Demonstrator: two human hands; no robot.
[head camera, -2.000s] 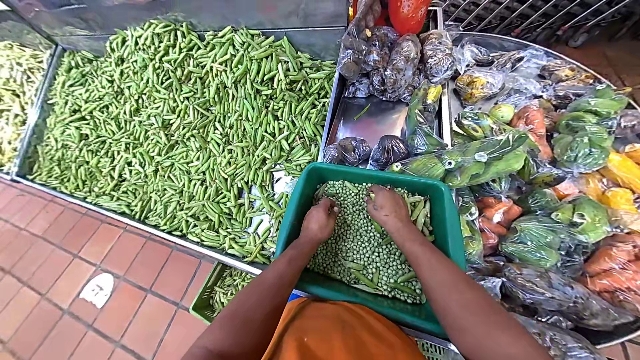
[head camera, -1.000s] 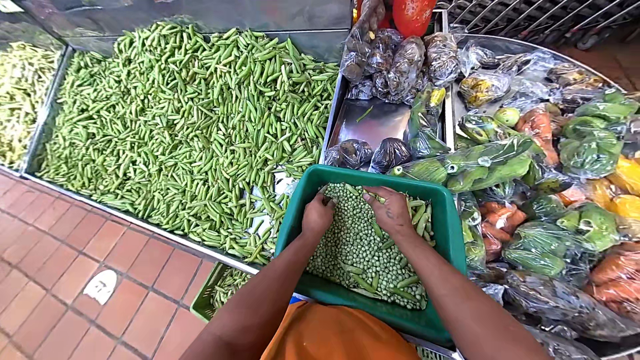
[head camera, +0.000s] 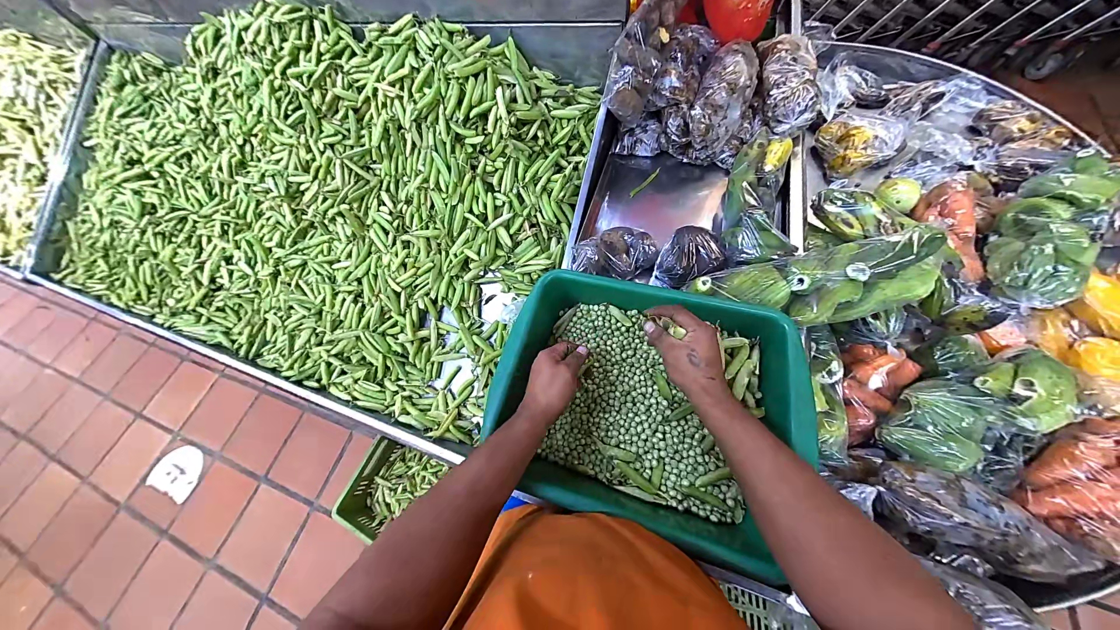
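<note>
A green plastic tub (head camera: 792, 385) holds a heap of shelled green peas (head camera: 612, 394) with several pods lying among them. Over the left part of the peas is my left hand (head camera: 556, 376), thumb and fingertips close together; whether anything small is between them is unclear. My right hand (head camera: 691, 350), to the right of it near the tub's far side, has a green pea pod (head camera: 672, 328) at its fingers. More pods (head camera: 742, 372) lie along the tub's right side, beside my right wrist.
A metal bin of pea pods (head camera: 350, 219) spans the left. Plastic-wrapped vegetables (head camera: 945, 411) crowd a round-edged tray on the right. Beyond the tub is a metal tray (head camera: 656, 197) with wrapped produce. A green crate (head camera: 359, 494) with pods stands low at the left, by the tiled floor (head camera: 254, 472).
My right hand has shifted slightly within the tub, its fingers still near the far side. My left hand stays over the left part of the peas.
</note>
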